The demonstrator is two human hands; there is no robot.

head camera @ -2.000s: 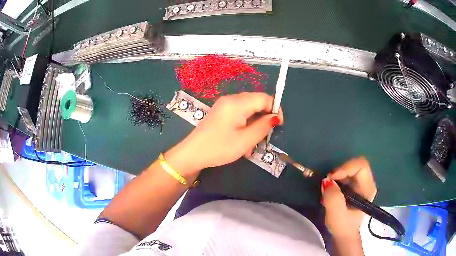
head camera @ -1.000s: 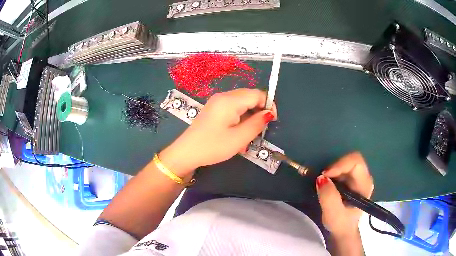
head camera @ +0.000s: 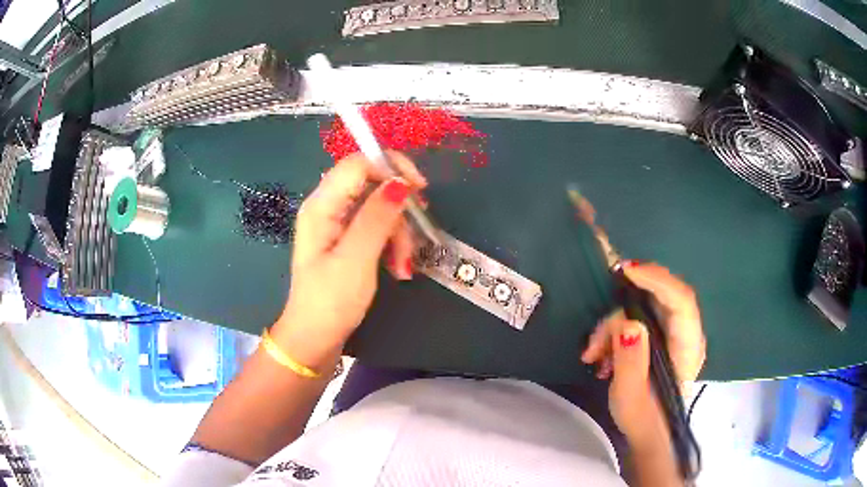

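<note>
A silver-grey LED module (head camera: pixel 485 282) lies slanted on the mat, with round parts along it; its far-left part is hidden behind my left hand. My left hand (head camera: pixel 347 233) is shut on slim tweezers (head camera: pixel 356 124), white end up and to the left, their legs over the module's visible left part. The tips are blurred. My right hand (head camera: pixel 651 333) holds the soldering iron (head camera: pixel 608 252) pen-like, its tip raised to the right of the module and away from it. A red wire heap (head camera: pixel 418 130) lies behind, and a black wire heap (head camera: pixel 268 212) lies left of my left hand.
A long metal rail (head camera: pixel 513 92) crosses behind the heaps. Stacked modules (head camera: pixel 214 90) stand far left, and a loose module (head camera: pixel 452 13) lies beyond. A solder spool (head camera: pixel 143 207) is at left. A fume fan (head camera: pixel 775 143) and a dark oblong holder (head camera: pixel 837 266) are at right.
My left hand has moved left along the module and the tweezers now tilt left, uncovering more round parts. My right hand has lifted the iron's tip off the module, pointing it upward.
</note>
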